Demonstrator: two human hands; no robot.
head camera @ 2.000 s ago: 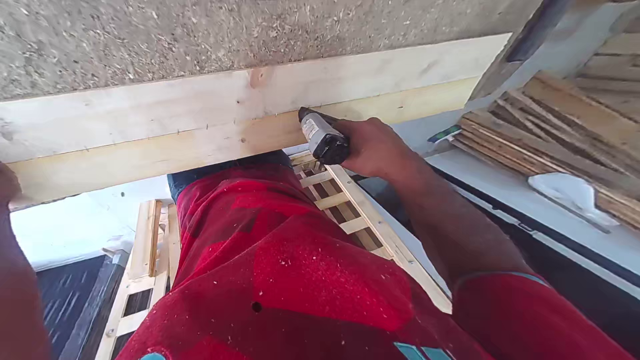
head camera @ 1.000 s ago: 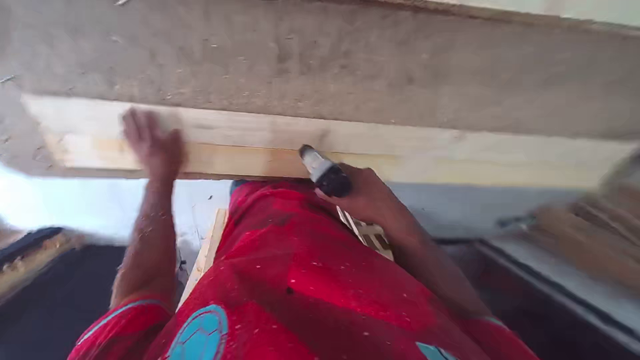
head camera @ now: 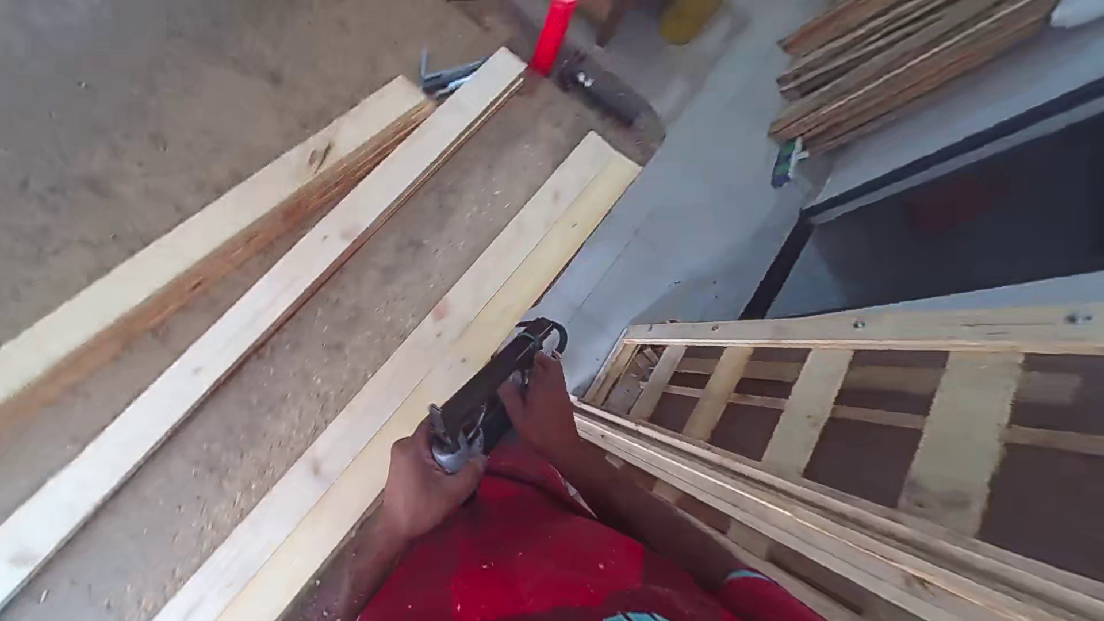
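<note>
A dark hand-held power tool (head camera: 487, 384) with metal fittings is held between my two hands, low over the near board edge. My left hand (head camera: 431, 483) grips its lower end, by a silvery part. My right hand (head camera: 542, 405) is closed around its upper right side, near a dark loop. Beneath and beside the tool, a pale wooden board (head camera: 423, 345) and a yellower one (head camera: 565, 233) lie side by side along the edge of a worktable. The tool's underside is hidden, so I cannot tell whether it touches the wood.
Two more long boards, one paler (head camera: 285, 293) and one with a rough brown edge (head camera: 207, 211), lie across the worktable (head camera: 129, 121). Beyond their ends are a bright red object (head camera: 552, 34) and a dark cylinder (head camera: 604, 90). A slatted wooden frame (head camera: 815, 414) stands right; stacked planks (head camera: 897, 69) lie farther back.
My left hand has left the board where it lay a second ago and now holds the tool together with my right hand. The view has turned strongly, bringing more boards into sight.
</note>
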